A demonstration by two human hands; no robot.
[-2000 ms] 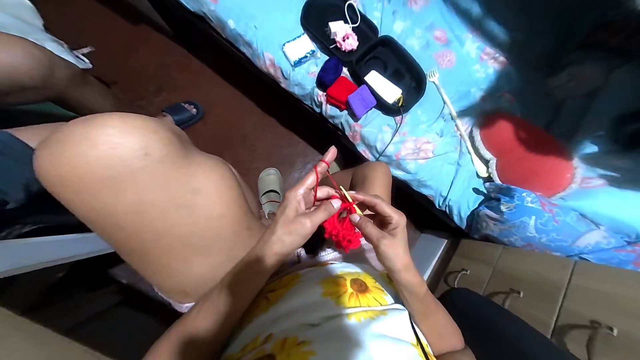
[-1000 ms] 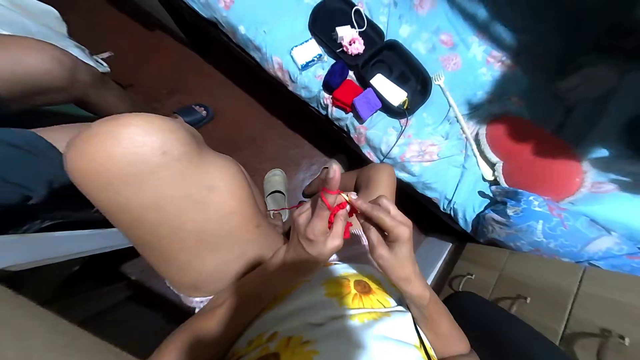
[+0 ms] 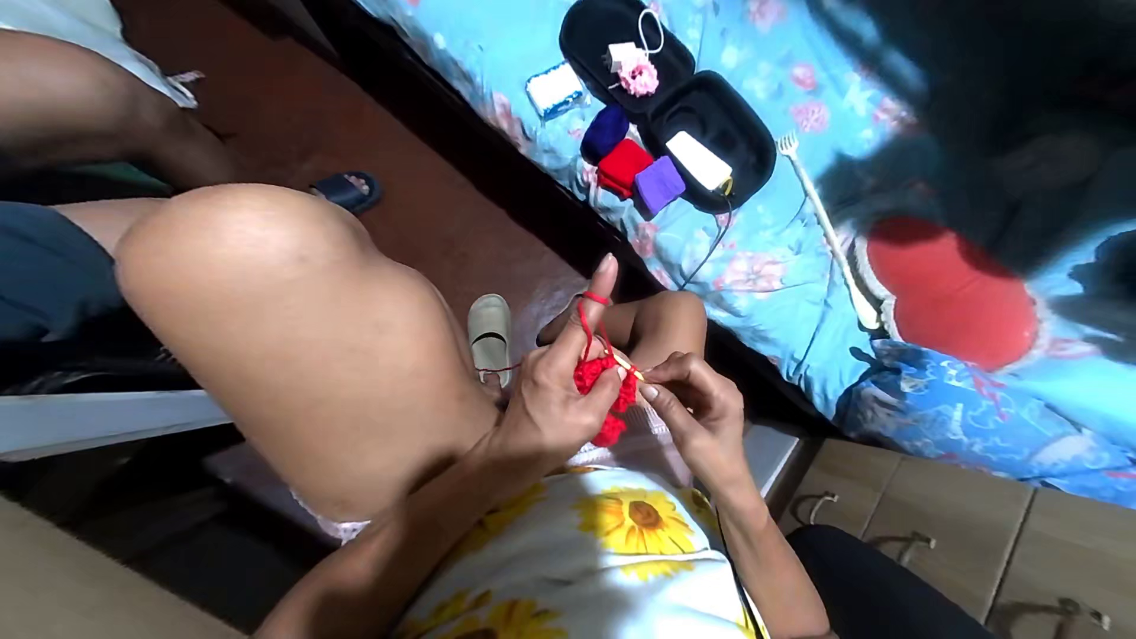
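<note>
My left hand (image 3: 559, 399) pinches a small piece of red crochet (image 3: 611, 426) between thumb and fingers. Its index finger points up with red yarn (image 3: 583, 318) looped around it, and a strand trails off to the left past the hand. In my right hand (image 3: 706, 413) is a thin gold-coloured crochet hook (image 3: 628, 366), held between thumb and index finger. The hook's front end lies at the top edge of the red piece, among the yarn. Both hands are close together over my lap, and the fingers hide part of the work.
On the blue floral bed lie an open black case (image 3: 710, 142), red (image 3: 624, 167), purple (image 3: 659, 186) and dark blue bundles (image 3: 604, 133), a back scratcher (image 3: 830, 231) and a red heart-shaped cushion (image 3: 950, 293). Wooden drawers (image 3: 941, 532) stand at right. Another person's leg (image 3: 98, 106) is upper left.
My left index finger, bent a second ago, now stands raised with the yarn around it. The red piece shows more fully between the hands, which stay close together.
</note>
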